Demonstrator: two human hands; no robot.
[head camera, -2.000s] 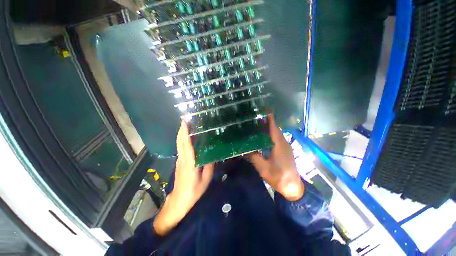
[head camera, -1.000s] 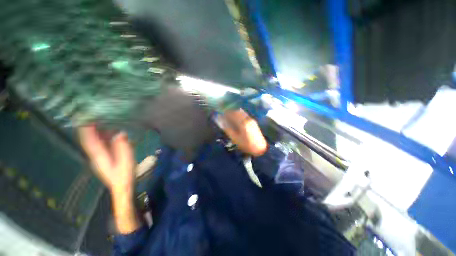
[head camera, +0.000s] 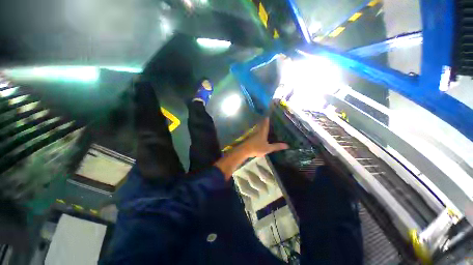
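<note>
My left hand (head camera: 255, 145) reaches across the front of my body, thumb and fingers spread. It holds nothing that I can see. Beside its fingertips is a dark, blurred part with fine ribs (head camera: 310, 164); I cannot tell whether they touch. My right hand does not show; a dark sleeve or piece of clothing lies at the lower right. A row of green circuit boards (head camera: 36, 137), with pale parallel edges, stands at the left edge, blurred and cut off by the picture's rim.
A pale tray with compartments (head camera: 259, 181) lies below my left hand. A metal rail or conveyor (head camera: 358, 155) runs down the right, beside a blue frame (head camera: 378, 77). A pale panel (head camera: 103, 168) is at lower left. Feet and dark trouser legs show on the green floor with yellow-black tape.
The view has swung right and down. The boards, earlier between both hands, are now at the left edge. My left hand has moved away from them to the right; my right hand has gone from view.
</note>
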